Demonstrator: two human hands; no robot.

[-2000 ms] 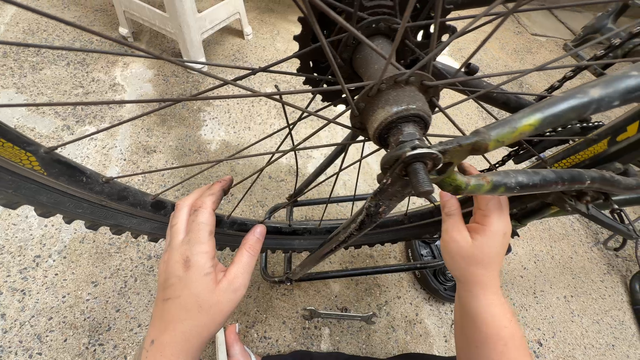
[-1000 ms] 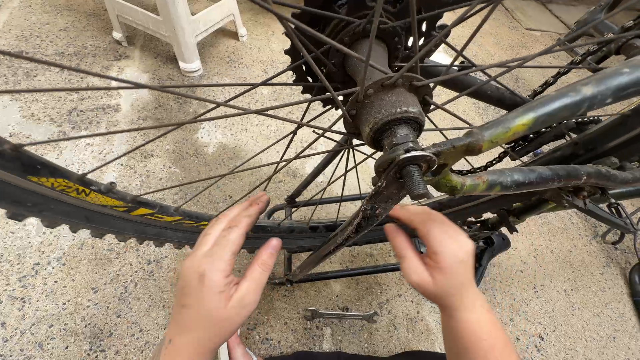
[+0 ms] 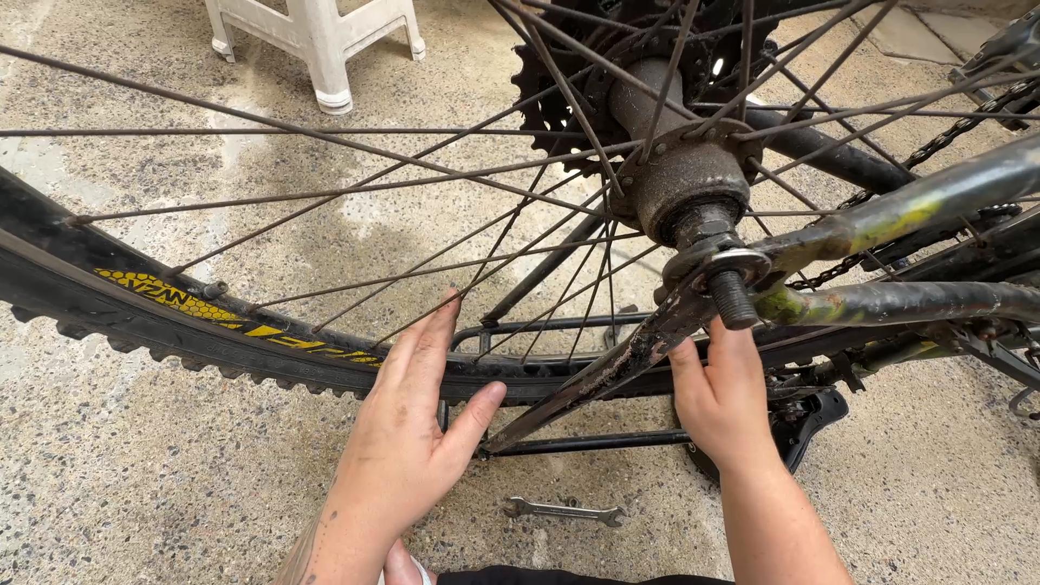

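A bicycle's rear wheel, with its black rim point(image 3: 244, 325) and knobby tire point(image 3: 268, 370), spans the view. My left hand point(image 3: 414, 414) lies against the tire and rim with thumb and fingers apart, gripping nothing. Beneath the threaded axle end point(image 3: 733, 301), my right hand point(image 3: 719, 394) is at the tire beyond the frame stay; its fingertips are hidden, so its hold cannot be told. The rusty hub point(image 3: 691, 183) sits between the spokes, the sprockets point(image 3: 548, 101) behind it. A washer point(image 3: 735, 266) is on the axle against the frame's dropout.
A double open-ended wrench point(image 3: 565, 511) lies on the speckled floor near my foot point(image 3: 400, 565). A white plastic stool point(image 3: 321, 49) stands at the upper left. The bicycle frame's tubes point(image 3: 918, 203) run off right, with a chain point(image 3: 967, 118) behind. A black saddle point(image 3: 800, 435) rests below.
The rim has turned, bringing its yellow lettering farther along toward my left hand. My right hand has moved from beside the axle end to below it.
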